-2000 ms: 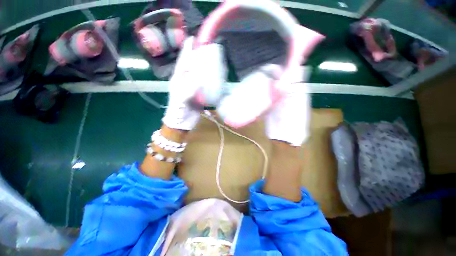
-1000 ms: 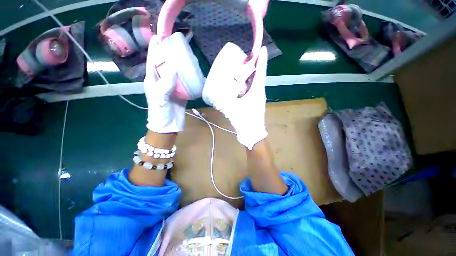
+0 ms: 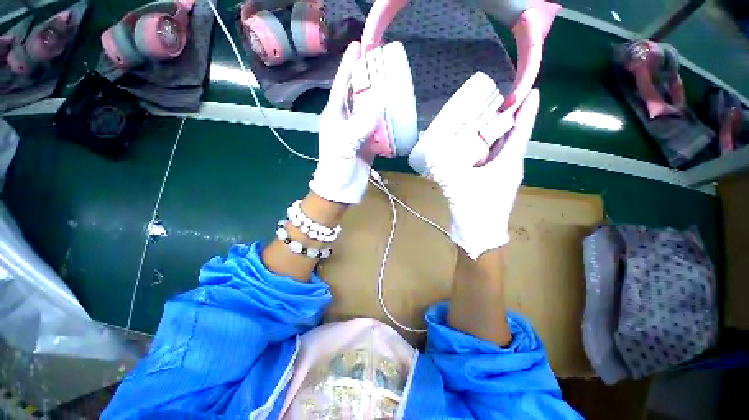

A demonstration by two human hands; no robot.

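A pink and white cat-ear headset [image 3: 530, 51] is held up over the far edge of the cardboard mat [image 3: 546, 271], its headband cut off by the top of the picture. My left hand [image 3: 349, 135], in a white glove, holds the left ear cup. My right hand [image 3: 484, 184], also gloved, holds the right ear cup. The pale cushions face each other with a small gap. A thin white cable [image 3: 383, 271] loops on the mat below; its plug end lies near my left wrist.
Several pink and grey headsets [image 3: 156, 37] lie on grey patterned pouches along the belt behind a pale rail [image 3: 238, 113]. A black fan-like square [image 3: 103, 115] is at left, plastic sheet [image 3: 37, 287] at left edge. A patterned pouch stack [image 3: 657, 303] lies right of the mat.
The headset was blurred and tilted earlier; its cups are now held nearly upright, facing each other. Since a second ago the whole view has shifted, with little change in either hand's hold.
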